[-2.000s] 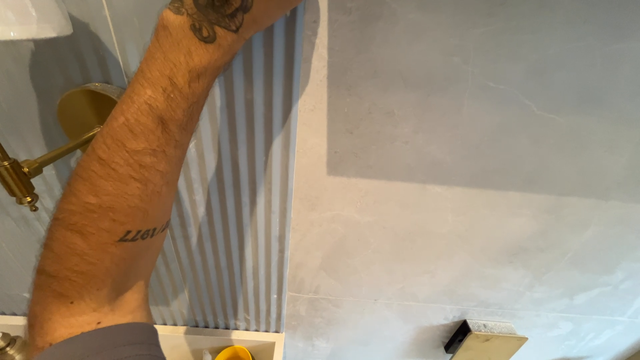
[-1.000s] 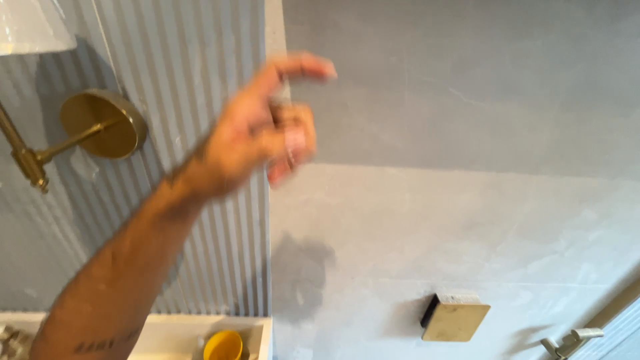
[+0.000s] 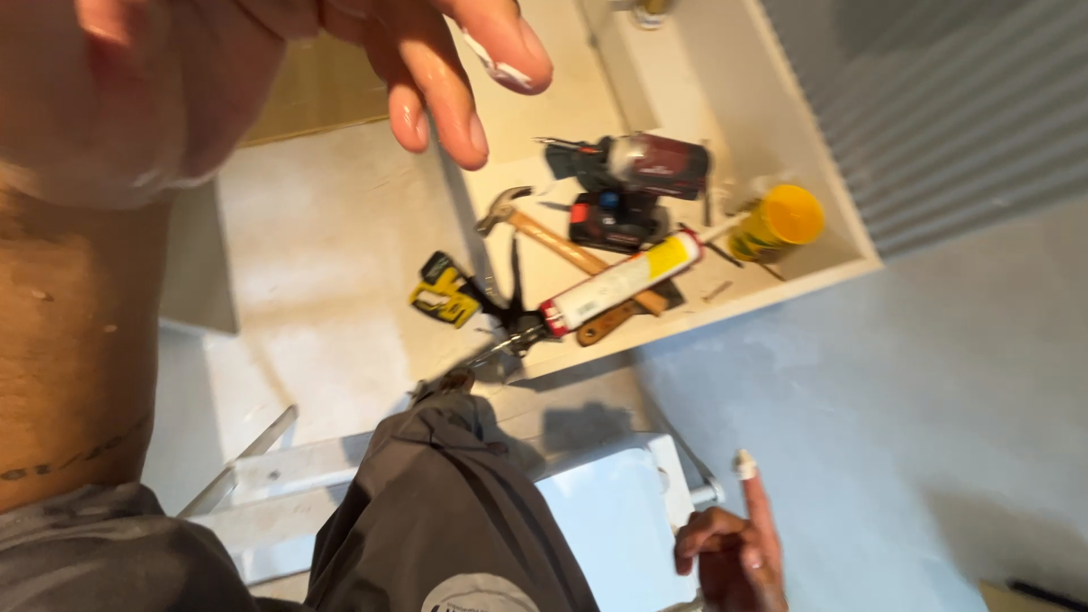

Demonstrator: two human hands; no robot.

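My left hand (image 3: pixel 280 76) fills the upper left, fingers apart, white paste on one fingertip and nothing held. At the lower right my right hand (image 3: pixel 738 544) points its index finger upward, with whitish paste on the tip; the other fingers are curled and hold nothing visible. Between the hands, a shallow cream tray-like unit (image 3: pixel 782 297) carries a caulking gun with a sealant cartridge (image 3: pixel 625 285), a claw hammer (image 3: pixel 557 242), a cordless drill (image 3: pixel 612 217), a yellow tub (image 3: pixel 792 217) and a wooden-handled tool (image 3: pixel 608 323). A yellow and black tool (image 3: pixel 444 289) lies left of the gun.
Below the unit are a metal stepladder (image 3: pixel 293 480) and a white toilet lid (image 3: pixel 608 510). My trouser leg (image 3: pixel 442 518) comes close to the gun's rear end. A ribbed wall panel (image 3: pixel 960 110) borders the unit at upper right.
The view has swung steeply down from the wall. The raised hand beside the wall lamp one second ago is no longer there; both hands now show above the floor area.
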